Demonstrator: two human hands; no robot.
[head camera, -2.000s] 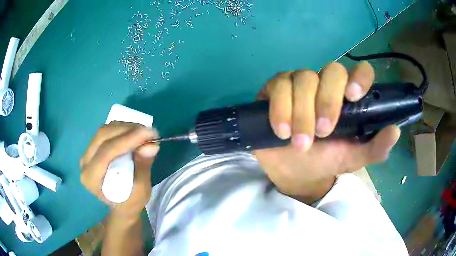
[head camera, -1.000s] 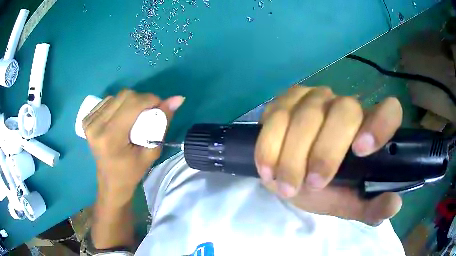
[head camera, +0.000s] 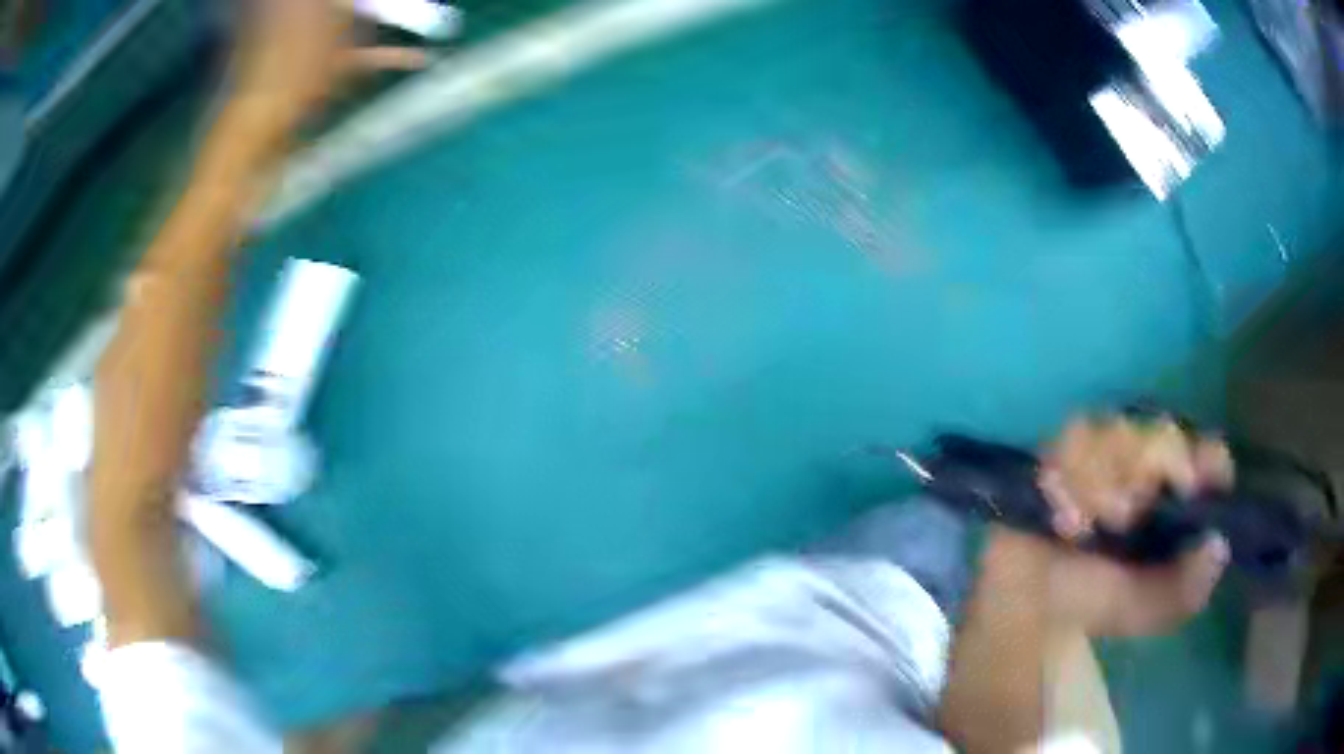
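Observation:
The picture is blurred. My right hand (head camera: 1128, 494) is closed around the black electric screwdriver (head camera: 988, 479) at the lower right, its thin bit pointing left over the bench. My left arm reaches up the left side; my left hand (head camera: 302, 52) is cut off by the top edge. A white piece (head camera: 413, 15) shows beside its fingers, but I cannot tell if it is held. White handheld units (head camera: 302, 332) with stick handles and round heads lie at the left, partly behind my forearm.
A black box with white pieces (head camera: 1164, 111) is at the upper right. Faint screw specks (head camera: 627, 342) lie on the green-blue bench top. A pale curved strip (head camera: 487, 89) runs along the far side. A cable hangs at the right.
My left hand has moved from the screwdriver's tip to the top left edge. The screwdriver has moved right, away from it. The view has swung, bringing in the black box.

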